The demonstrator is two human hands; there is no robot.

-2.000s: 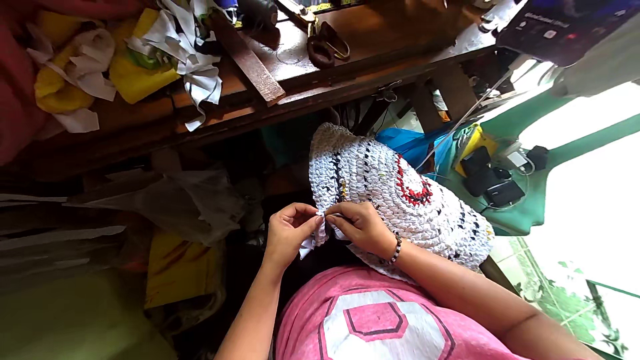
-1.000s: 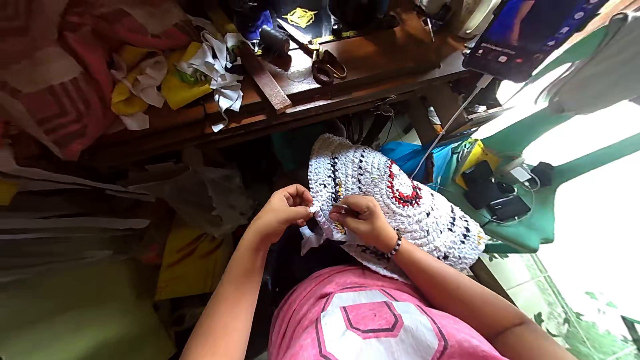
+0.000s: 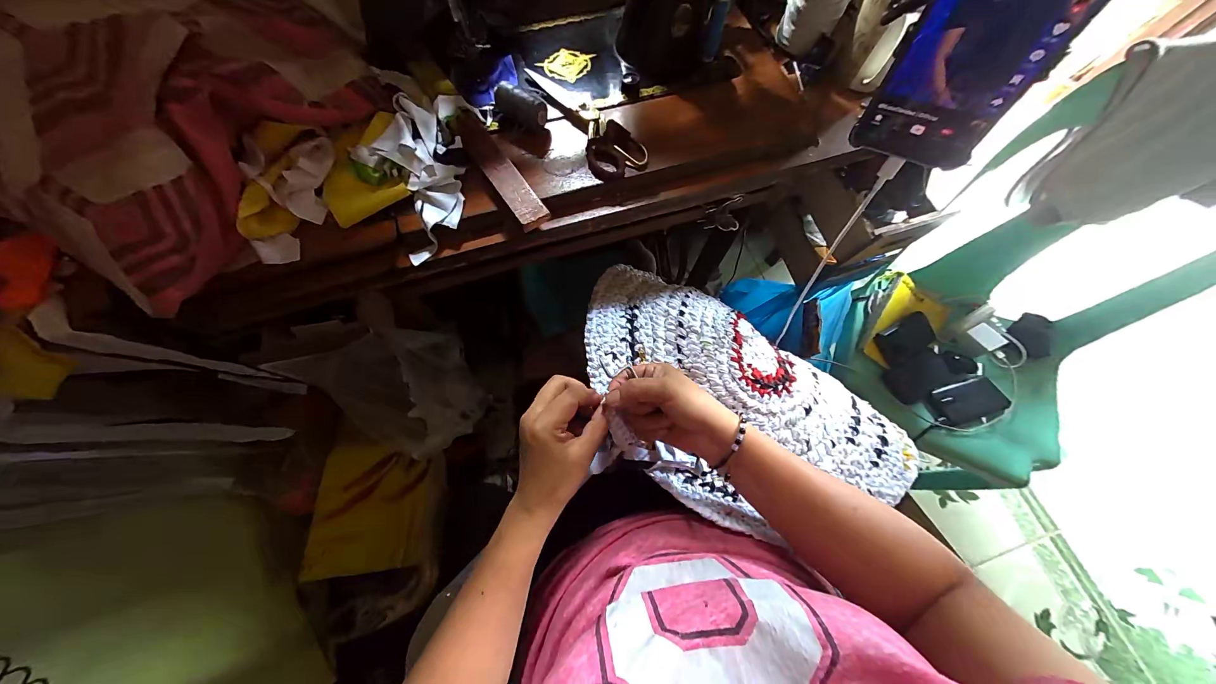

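Note:
A round crocheted rug of white fabric strips, with black flecks and a red ring, lies across my lap and off to the right. At its left edge my right hand pinches the work, with what looks like a thin crochet hook partly showing at the fingers. My left hand meets it there, thumb and forefinger closed on a white fabric strip at the rug's edge. Part of a pale strip hangs beneath my right hand. The exact stitch is hidden by my fingertips.
Ahead stands a wooden sewing-machine table bearing scissors, a flat wooden piece and fabric scraps. A phone with a cable is at upper right. A green plastic chair holds chargers. Plastic bags hang at left.
My hands have come together at the rug's edge; one second ago they were slightly apart. The view has shifted, showing more of the table and phone.

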